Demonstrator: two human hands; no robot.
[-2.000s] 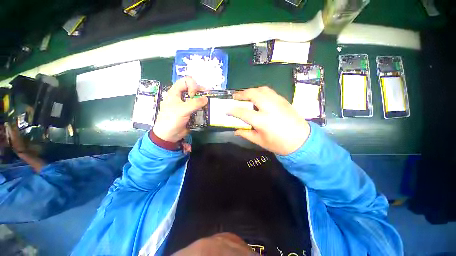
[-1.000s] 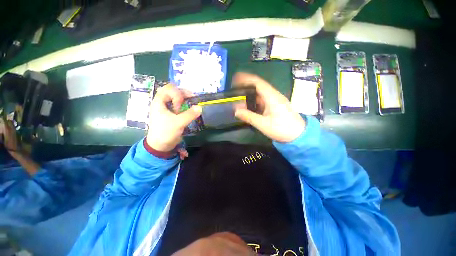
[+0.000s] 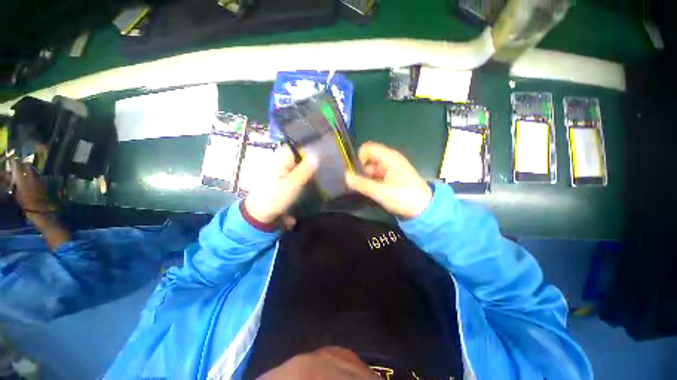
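Note:
A phone unit (image 3: 321, 141) is held upright and tilted in front of my chest, slightly blurred. Its board end with a green patch points away from me, and its grey battery with a yellow edge lies toward me. My left hand (image 3: 282, 187) grips its lower left side. My right hand (image 3: 390, 180) holds its lower right edge with thumb and fingers. The blue tray (image 3: 347, 95) heaped with small white pieces is just behind the phone, which partly hides it.
Two phones (image 3: 223, 151) lie side by side at left, near a white sheet (image 3: 167, 112). More phones lie at right (image 3: 466, 148) and one lies crosswise (image 3: 443, 84) near the white strip (image 3: 371, 53). A black stack (image 3: 72, 137) and another person's arm (image 3: 37, 204) are at far left.
The phone has turned from lying crosswise to pointing away from me, its board end now over the tray. Both hands have shifted to its near end. The second phone at left is now uncovered.

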